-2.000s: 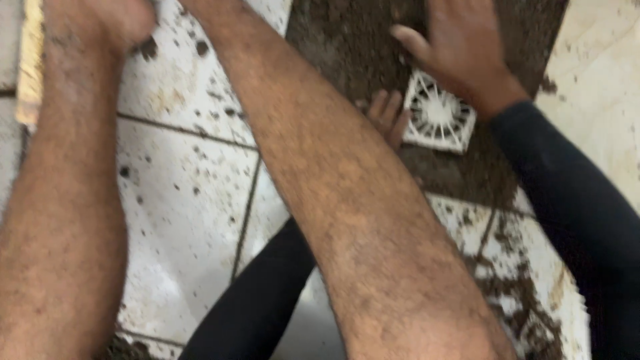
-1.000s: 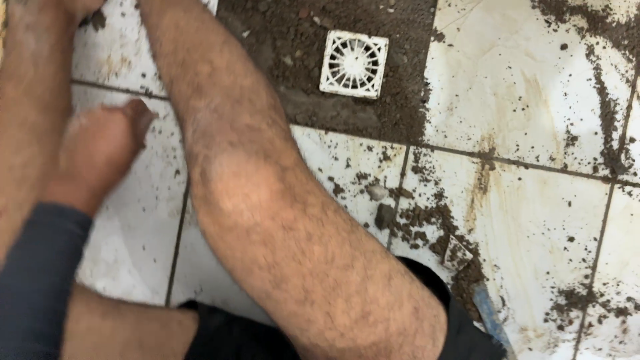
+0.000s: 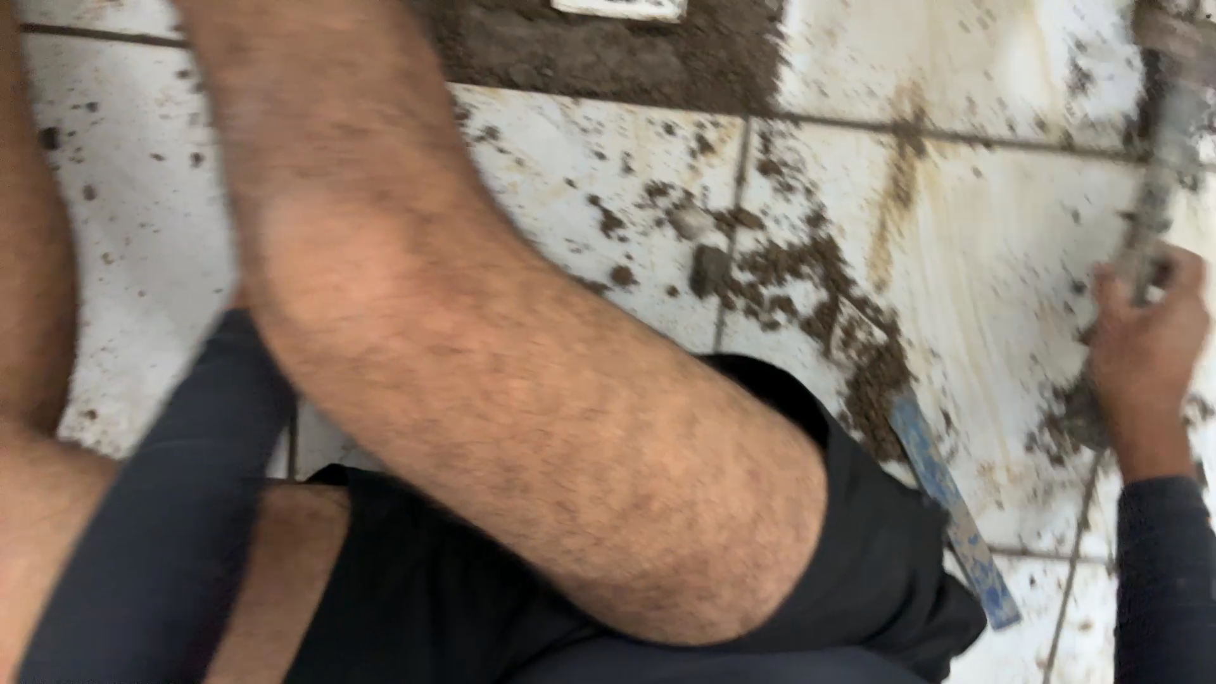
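Note:
At the right edge my right hand (image 3: 1148, 351) is closed around the handle of a blurred, dirt-caked tool (image 3: 1154, 190), perhaps a trowel, which points up the view over the tiles. My left hand is hidden behind my bent leg; only its dark sleeve (image 3: 161, 503) shows at the lower left. The white square drain grate (image 3: 622, 8) lies in the patch of dark soil (image 3: 589, 57) at the top, mostly cut off by the frame.
White floor tiles (image 3: 997, 237) bear crumbs and a trail of loose soil (image 3: 826, 285). A blue-painted, worn flat strip (image 3: 955, 513) lies on them beside my knee and black shorts. My bare leg (image 3: 494, 380) crosses the middle.
My right hand, earlier beside the drain grate, is now at the far right with a tool in it. My left hand has gone out of sight behind my leg. The view has shifted right.

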